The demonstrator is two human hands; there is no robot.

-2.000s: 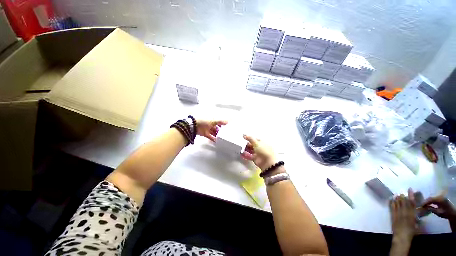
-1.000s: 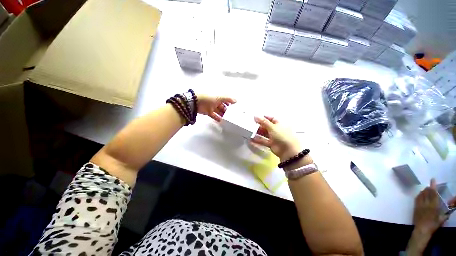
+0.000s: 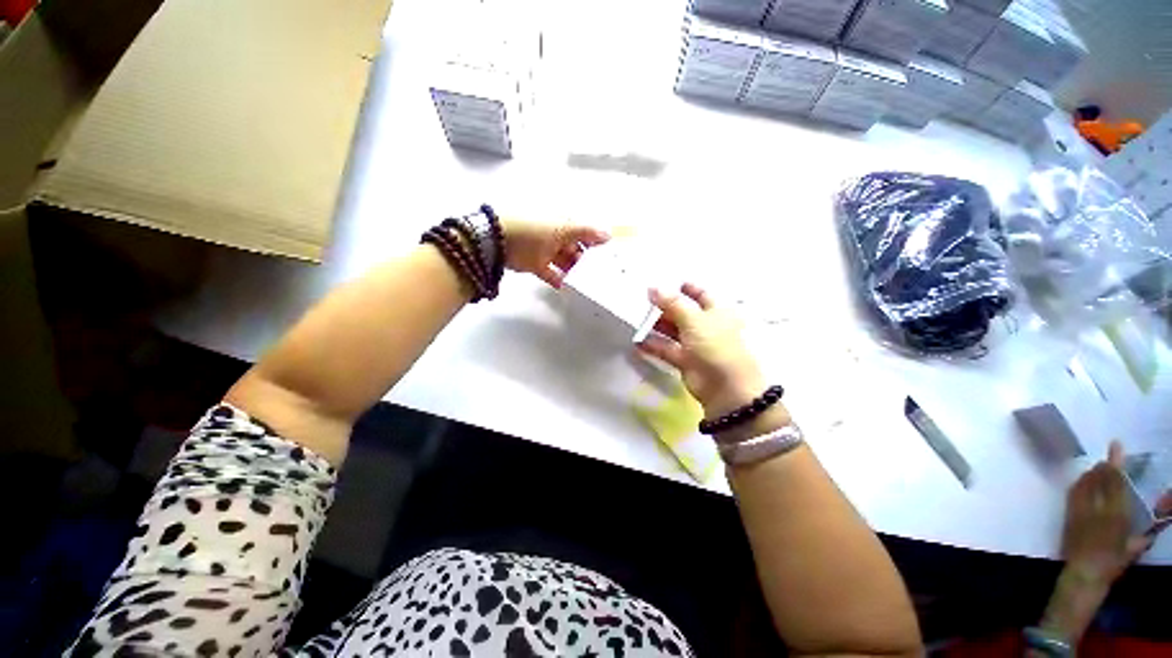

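A small white retail box [image 3: 614,279] is held above the white table between my two hands. My left hand [image 3: 560,252] grips its left end with the fingertips. My right hand [image 3: 694,339] grips its right end, where a thin white edge or flap shows. The box's print and far sides are washed out by glare. A yellow sheet [image 3: 671,424] lies on the table just below my right hand.
A brown carton [image 3: 219,122] stands at left. A white box [image 3: 473,120], a pale strip [image 3: 617,163], stacked boxes [image 3: 797,80], a black bagged bundle [image 3: 928,257], clear bags [image 3: 1086,238] and a grey cutter [image 3: 938,440] are around. Another person's hand [image 3: 1099,514] works at far right.
The view has shifted, tilting down over the table. The box stays between both hands but is turned slightly, with a thin edge now showing at its right end.
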